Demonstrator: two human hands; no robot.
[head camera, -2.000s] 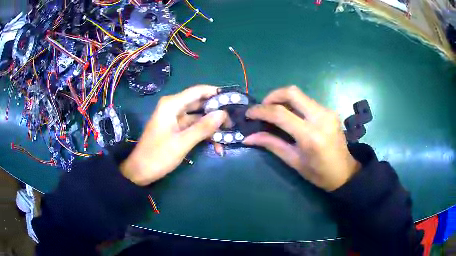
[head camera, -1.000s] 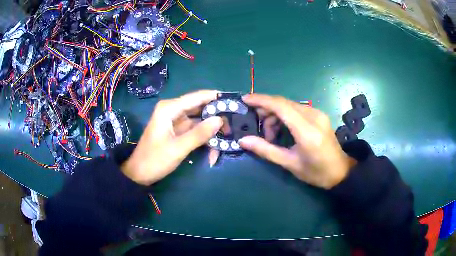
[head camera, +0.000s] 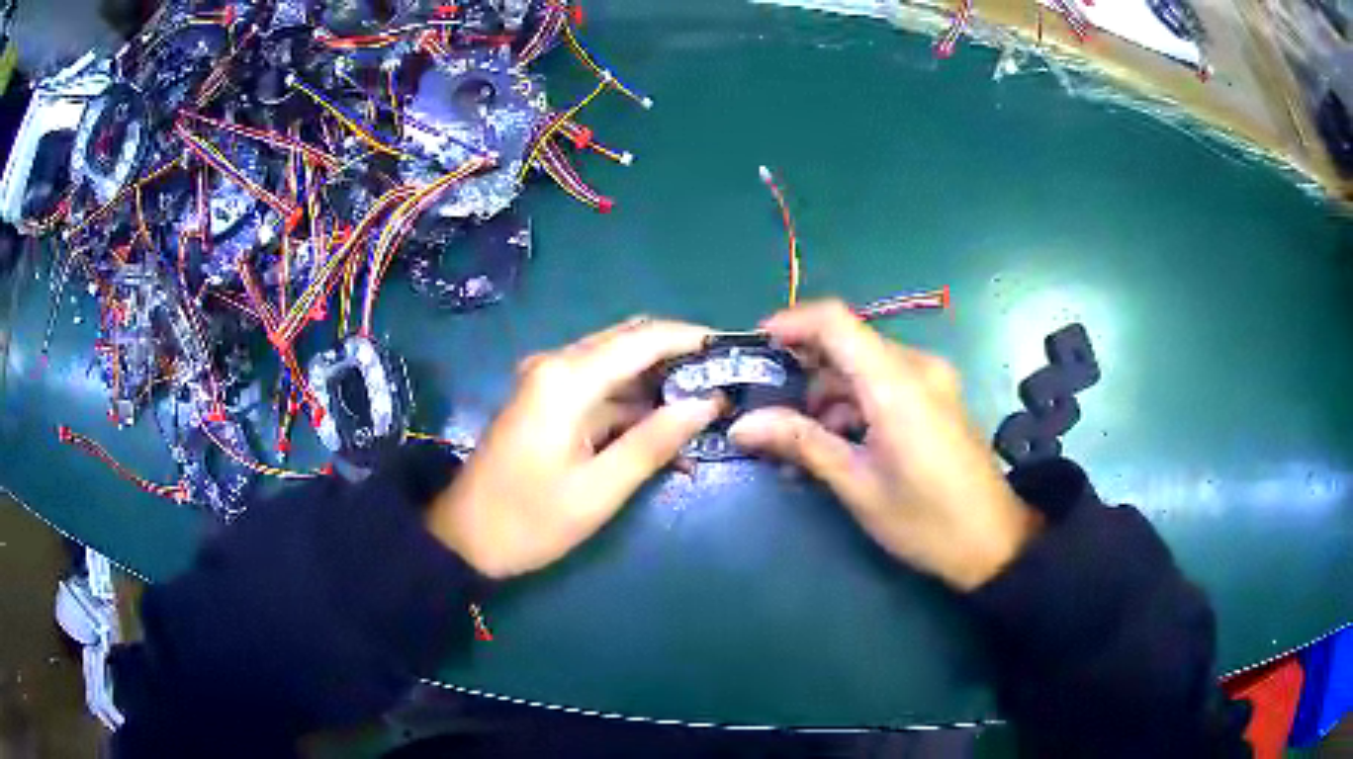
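A round black LED ring board (head camera: 730, 371) with a pale lens strip of round domes is held over the green table, tilted so its face looks narrow. My left hand (head camera: 571, 445) grips its left side, thumb on the face. My right hand (head camera: 898, 452) grips its right side, thumb near the lower edge. My fingers hide most of the middle, and a black pad there cannot be made out clearly. A thin orange-red lead (head camera: 787, 237) with a white tip runs up from the board. Another lead with a red plug (head camera: 923, 301) lies right of it.
A tangled pile of wired boards (head camera: 223, 223) covers the left. Several black pads (head camera: 1048, 393) lie in a chain at the right. The glossy green table (head camera: 712, 623) has a curved near edge. Cardboard and plastic (head camera: 1128, 74) lie beyond the far right edge.
The board has tilted from face-up to a narrow view and sits slightly further right in the picture with both hands. The lead with the red plug shows more at the right.
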